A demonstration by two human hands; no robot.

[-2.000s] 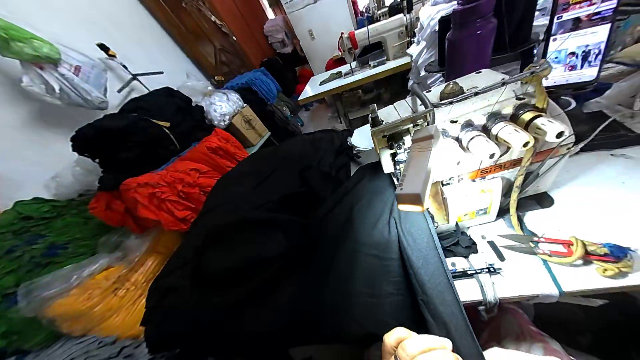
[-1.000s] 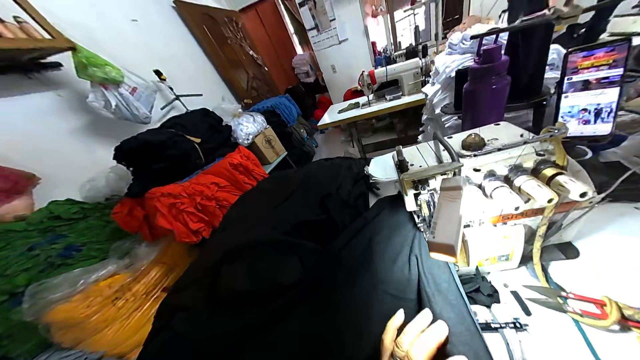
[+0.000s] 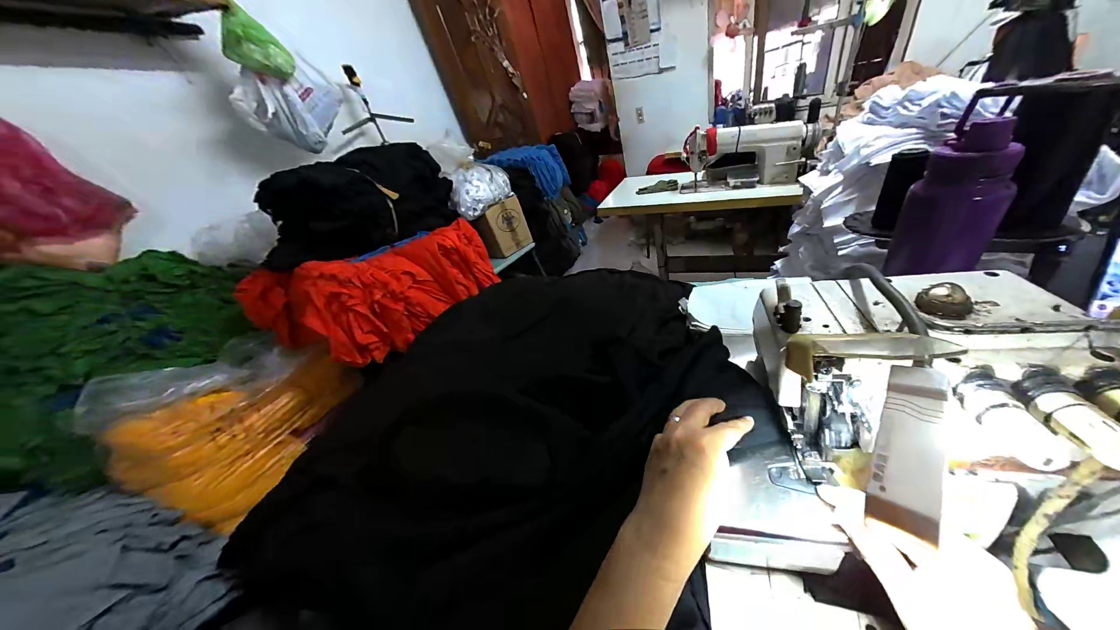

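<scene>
Black fabric (image 3: 490, 420) lies in a large heap left of the overlock sewing machine (image 3: 875, 306) and reaches its metal bed plate. My left hand (image 3: 691, 446) rests on the fabric's right edge, its fingers bent over the cloth; a ring shows on one finger. On the right, my right hand (image 3: 919, 551) is at the front of the machine, near the presser foot (image 3: 815, 472), partly behind a pale box-shaped attachment (image 3: 910, 446) and washed out by bright light. Whether it holds anything is hidden. Several thread cones or knobs line the machine's front.
Bundles of red cloth (image 3: 376, 289), orange cloth (image 3: 210, 437) and green cloth (image 3: 114, 324) fill the left side. A purple bottle (image 3: 958, 192) stands behind the machine beside stacked white cloth (image 3: 875, 157). Another sewing machine (image 3: 761, 153) sits on a table farther back.
My left hand has come farther into view and now lies on the fabric beside the machine bed. My right hand has appeared by the presser foot. The black fabric's edge no longer drapes over the machine's front.
</scene>
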